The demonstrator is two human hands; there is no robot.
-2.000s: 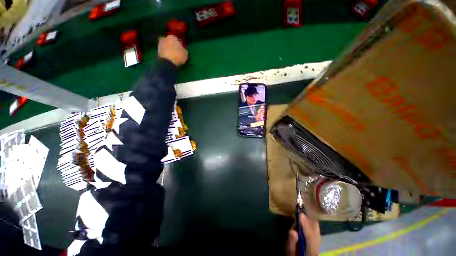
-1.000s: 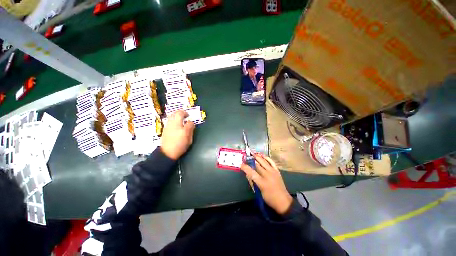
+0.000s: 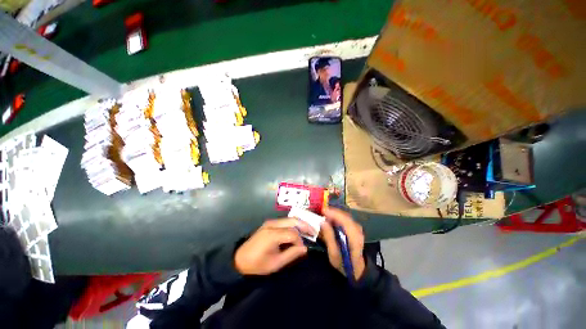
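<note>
A red device housing (image 3: 293,196) lies on the dark green bench in front of me, with white parts showing and an orange patch at its right end. My left hand (image 3: 273,245) holds a white display module (image 3: 307,222) by its edge, over the housing's lower side. My right hand (image 3: 344,243) holds the blue-handled soldering iron (image 3: 345,252) and its fingers are close to the module's right end. The iron's tip is hidden or too blurred to make out.
Stacked white modules (image 3: 141,138) with amber edges stand at left, white sheets (image 3: 29,193) at far left. A lit smartphone (image 3: 325,90), a black fan (image 3: 398,119) under a cardboard box (image 3: 507,77), and a round tub (image 3: 427,184) are at right. The conveyor (image 3: 257,32) carries red housings behind.
My left hand has come from the module stacks to the housing with a white module. My right hand has moved slightly down, and the iron has turned beside the module.
</note>
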